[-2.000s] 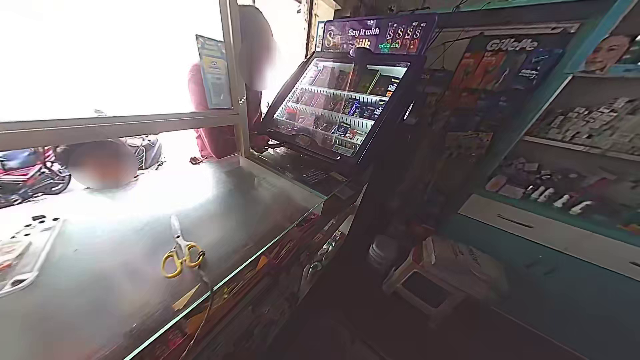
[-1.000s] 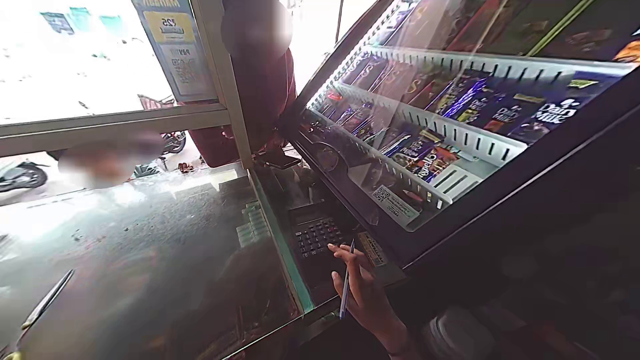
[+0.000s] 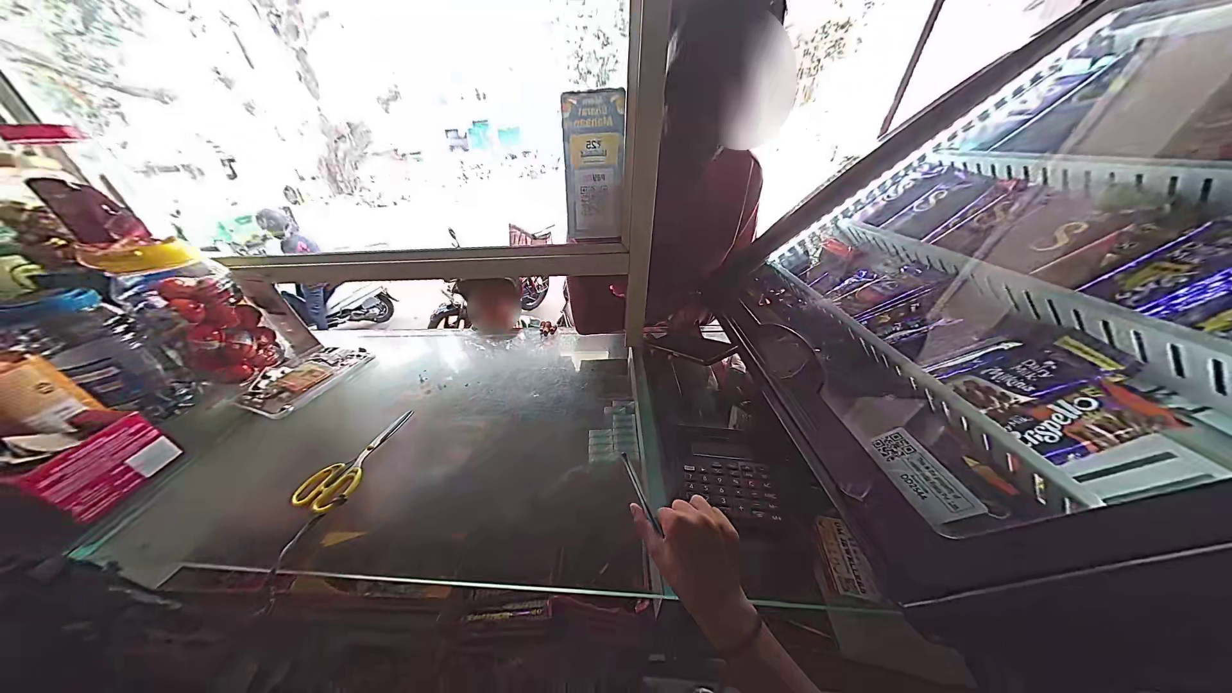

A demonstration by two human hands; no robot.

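Note:
My right hand [image 3: 698,558] holds a slim pen [image 3: 640,491] between thumb and fingers, its far end pointing away over the glass counter [image 3: 481,481]. Just beyond the knuckles lies a dark calculator [image 3: 731,479], at the foot of the chocolate display case [image 3: 962,404]. A pair of scissors with yellow handles [image 3: 329,486] rests on the counter to the left, blades angled away, with a cord near the handles. My left hand is not in the frame.
Plastic jars [image 3: 217,322] and a pink box [image 3: 91,467] crowd the left side, beside a clear tray [image 3: 303,378]. A metal window frame [image 3: 433,262] crosses above the counter. One person [image 3: 712,192] stands beyond it at the right; another person's head [image 3: 493,306] shows low behind the counter.
My right hand, unseen two seconds ago, came into view with the pen by one second ago and still holds it beside the calculator. The view has swung left since one second ago.

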